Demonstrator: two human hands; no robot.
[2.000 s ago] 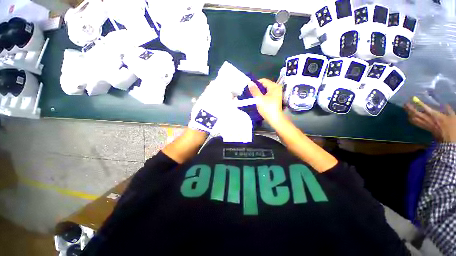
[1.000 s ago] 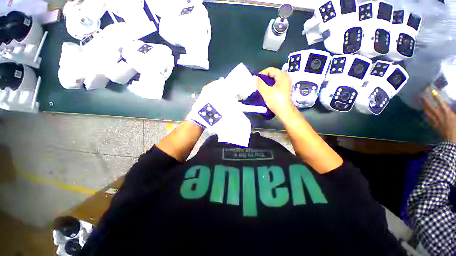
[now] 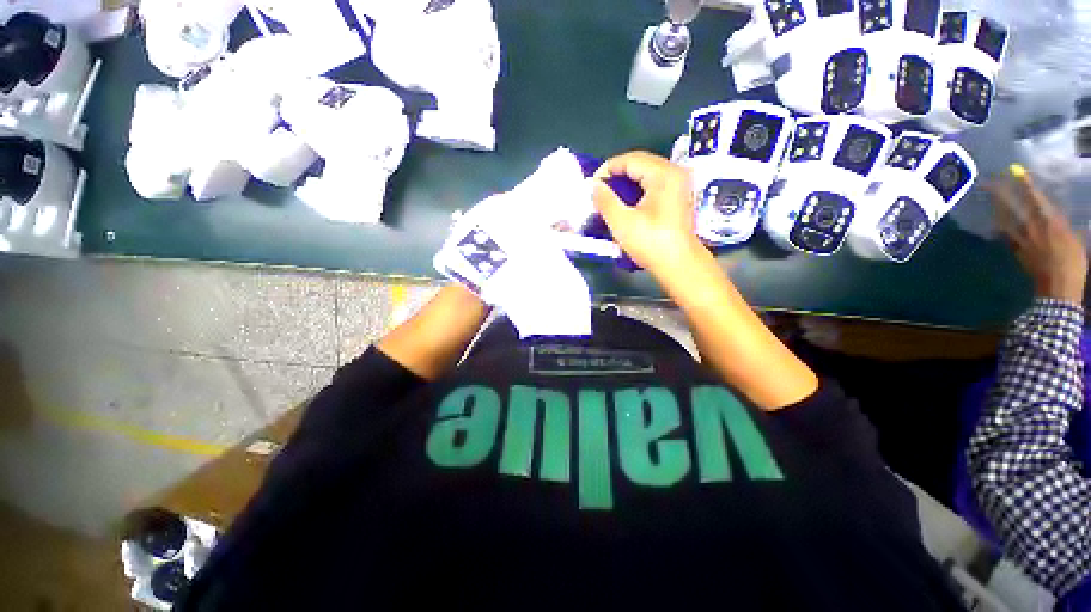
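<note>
A white security camera (image 3: 532,269) is held in front of my chest at the bench's front edge, its black square lens panel with light dots facing up at the left. My left hand (image 3: 461,308) holds it from below and is mostly hidden behind it; only the wrist shows clearly. My right hand (image 3: 647,206) grips a purple cleaning cloth (image 3: 629,191) against the camera's right side. The cloth is partly hidden by the fingers and the camera. A thin white part of the camera sticks out below my right hand.
White cameras lie in a heap (image 3: 269,132) at left. Two rows of cameras (image 3: 822,191) stand at right, near a small dispenser bottle (image 3: 657,66). Black-fronted round units (image 3: 36,185) sit at far left. A co-worker's hand (image 3: 1043,239) is beside plastic at right. The bench mat (image 3: 562,72) is green.
The held camera has tilted slightly and moved a little left. My right hand has shifted slightly up and left with the cloth. The co-worker's hand and sleeve have moved.
</note>
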